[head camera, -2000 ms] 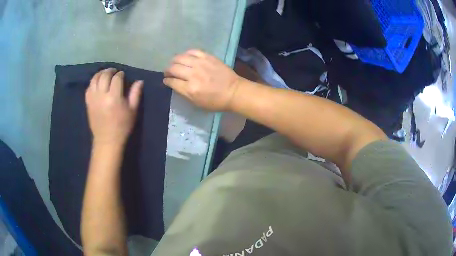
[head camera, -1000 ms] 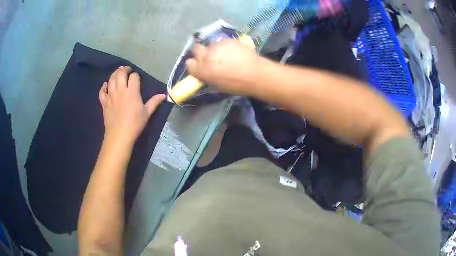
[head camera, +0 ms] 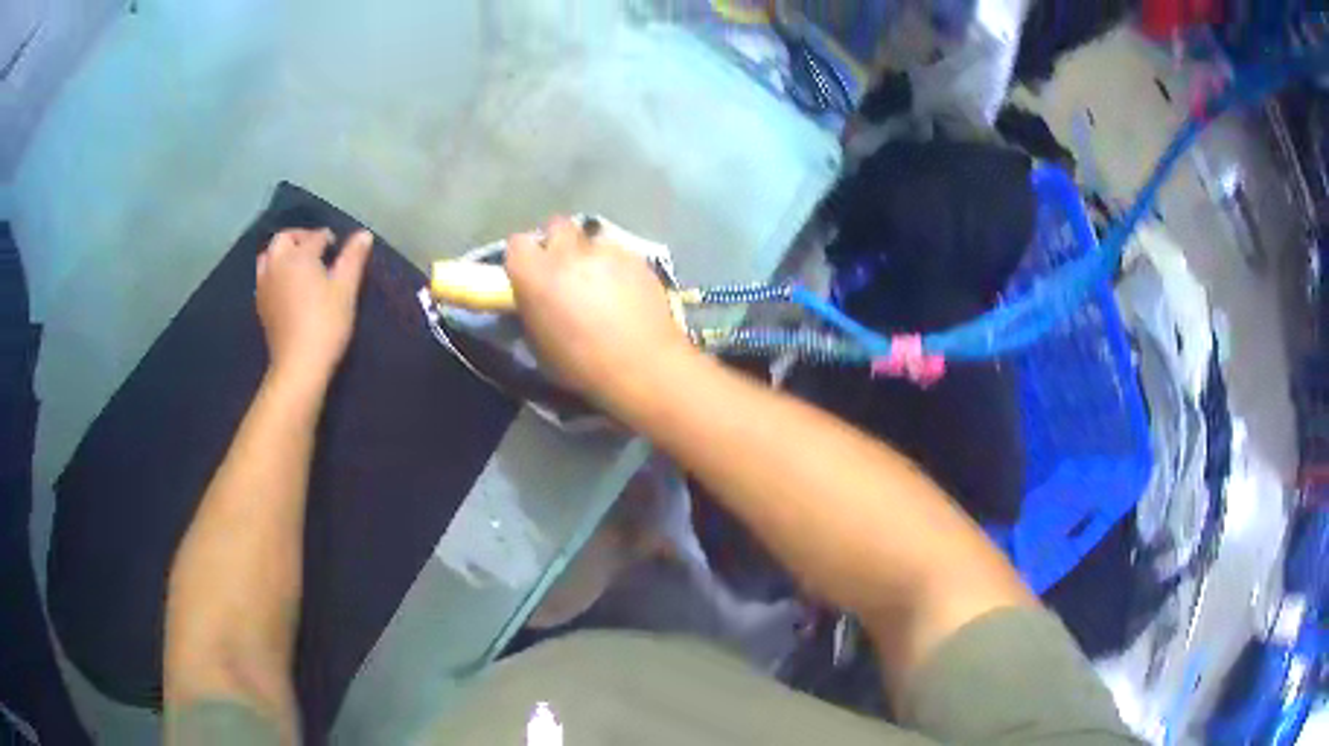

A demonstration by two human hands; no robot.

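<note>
A black garment piece (head camera: 401, 437) lies flat on the pale green ironing table (head camera: 423, 131). My left hand (head camera: 309, 292) rests on it near its far end, fingers bent onto the cloth, thumb a little apart; whether it pinches the edge I cannot tell. My right hand (head camera: 590, 299) is shut on the yellow handle of the steam iron (head camera: 474, 284). The iron's tip points left, and its front lies over the right part of the cloth's far end. My hand and forearm hide part of the iron.
Blue hoses (head camera: 1020, 328) with a pink tie run from the iron to the upper right. A blue basket (head camera: 1086, 423) with dark cloth (head camera: 933, 233) stands beyond the table's right edge. More dark cloth (head camera: 18, 481) lies at the far left. A pale worn patch (head camera: 488, 532) shows near the table edge.
My right hand left the cloth, took hold of the iron and brought it onto the far end of the piece. The piece now lies slanted. The view has shifted, showing hoses and more basket.
</note>
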